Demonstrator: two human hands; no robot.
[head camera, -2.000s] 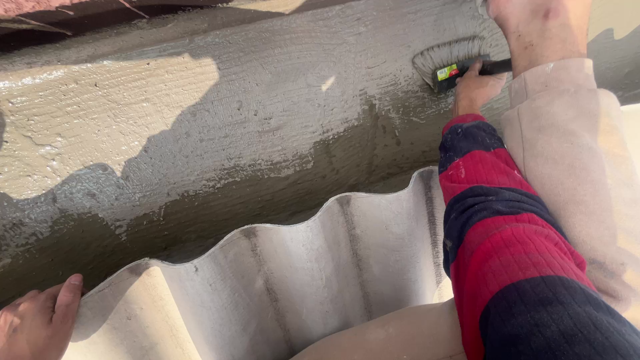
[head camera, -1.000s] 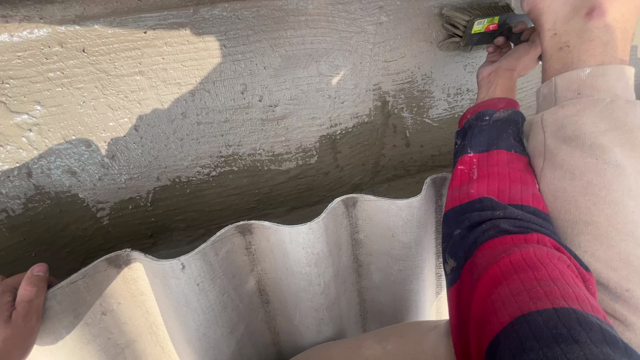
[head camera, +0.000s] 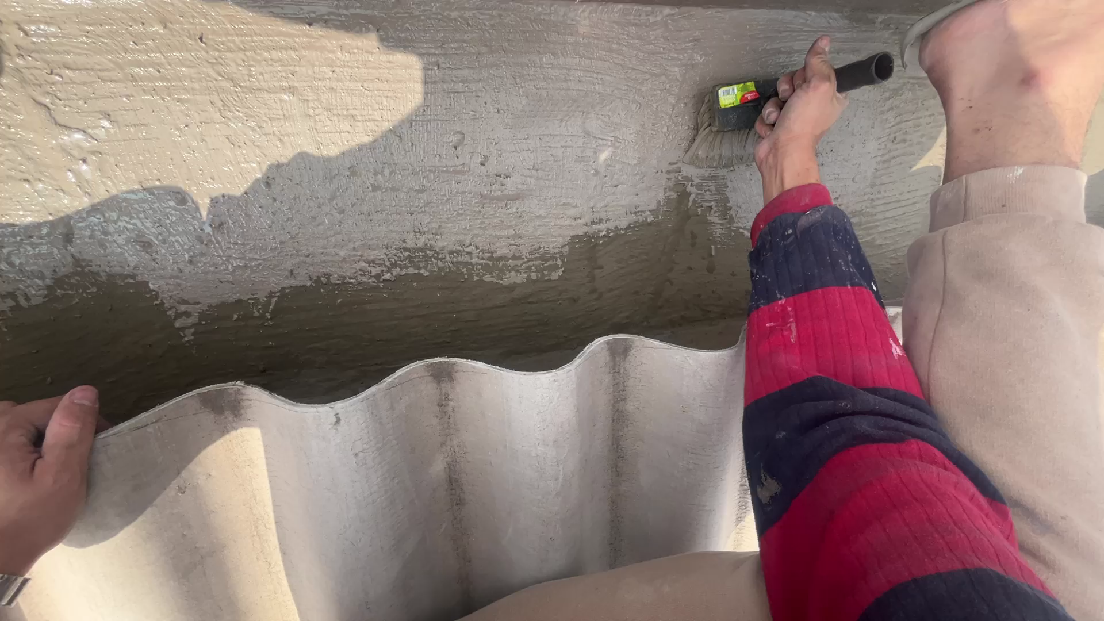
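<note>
At the upper right, my right hand (head camera: 798, 116) is closed around a wide brush (head camera: 733, 129) with a black plastic handle and a labelled ferrule. Its bristles lie splayed against a wet grey cement surface (head camera: 517, 129), which carries fine brush ridges. Along the lower side of that surface runs a darker, wet band (head camera: 483, 302). At the left edge my left hand (head camera: 52, 474) rests on the rim of a corrugated sheet (head camera: 526, 457), thumb on top; its other fingers are partly hidden, so its grip cannot be judged.
My bare ankle (head camera: 1009, 103) and rolled trouser leg (head camera: 1000, 345) stand on the right, close to my right forearm. The sheet's wavy edge borders the dark band below. Another part of my trouser leg (head camera: 655, 591) crosses the bottom. Sunlight and shadow cover the cement.
My right hand has moved the brush left, away from beside my ankle, since one second ago. My left hand stays at the corrugated sheet's edge.
</note>
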